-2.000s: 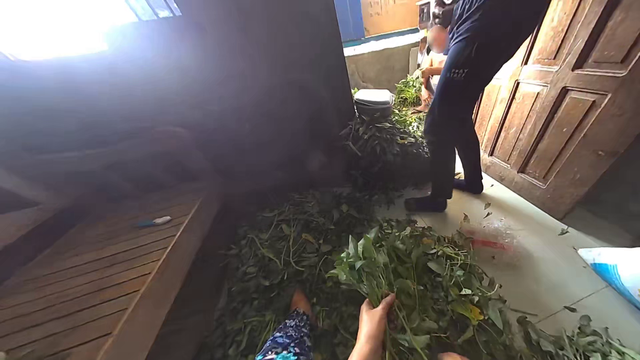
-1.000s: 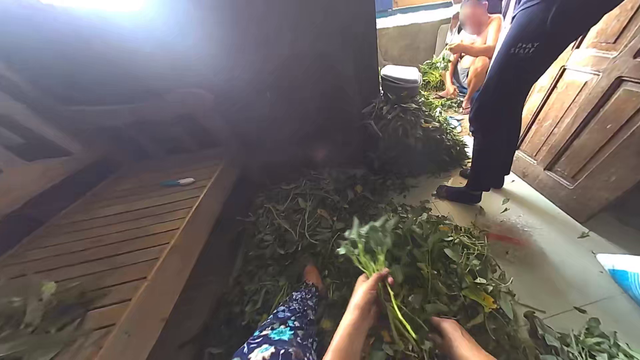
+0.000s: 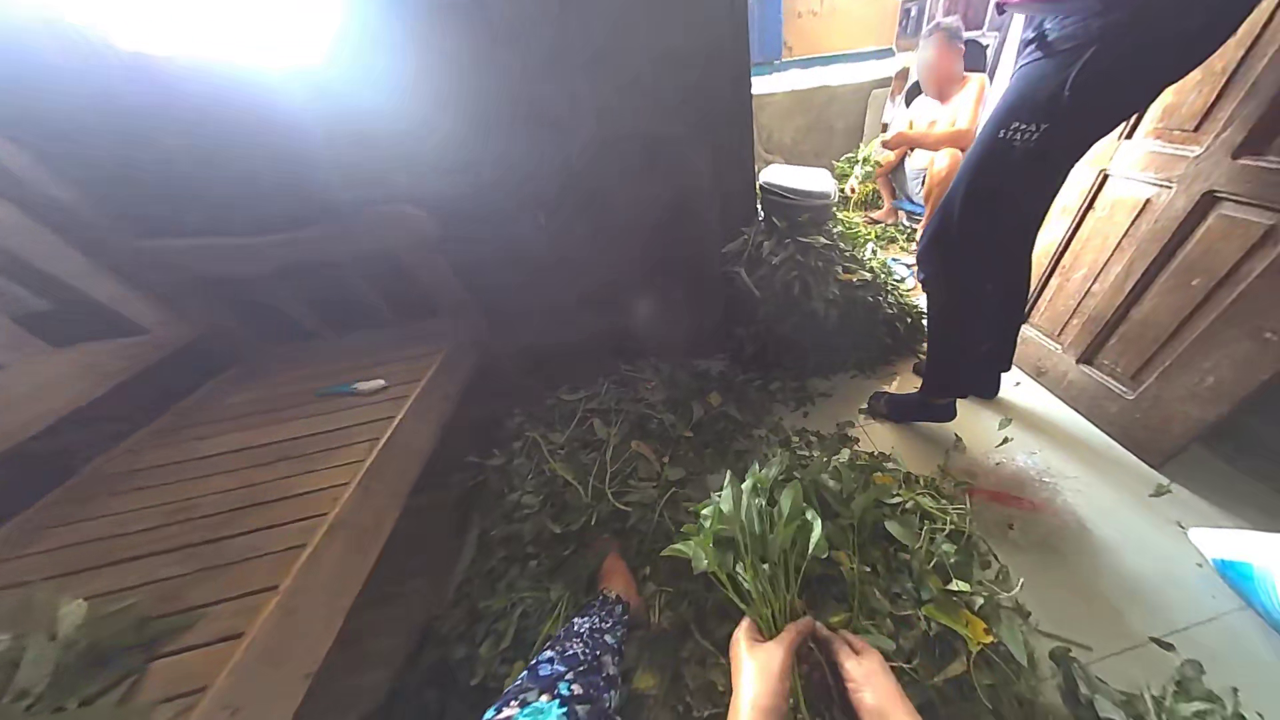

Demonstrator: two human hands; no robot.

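Note:
A bunch of leafy green stems (image 3: 765,545) stands upright in my left hand (image 3: 765,665), whose fingers are closed around the lower stems. My right hand (image 3: 860,672) is beside it, its fingertips meeting the stems near my left thumb; whether it grips any is not clear. Beneath and around both hands lies a wide heap of loose leafy greens (image 3: 900,530), with some yellow leaves among them. The lower ends of the bunch are partly hidden between my hands.
A slatted wooden bench (image 3: 250,450) on the left bears a blue-and-white object (image 3: 352,387) and some greens. A person in dark trousers (image 3: 985,240) stands by a wooden door (image 3: 1150,270). Farther back, another person (image 3: 935,130) sits near a lidded bucket (image 3: 797,190) and more greens.
My right hand has come in from the right to meet my left at the stems. The bunch in my left hand looks fuller than one second ago. The view has turned somewhat right.

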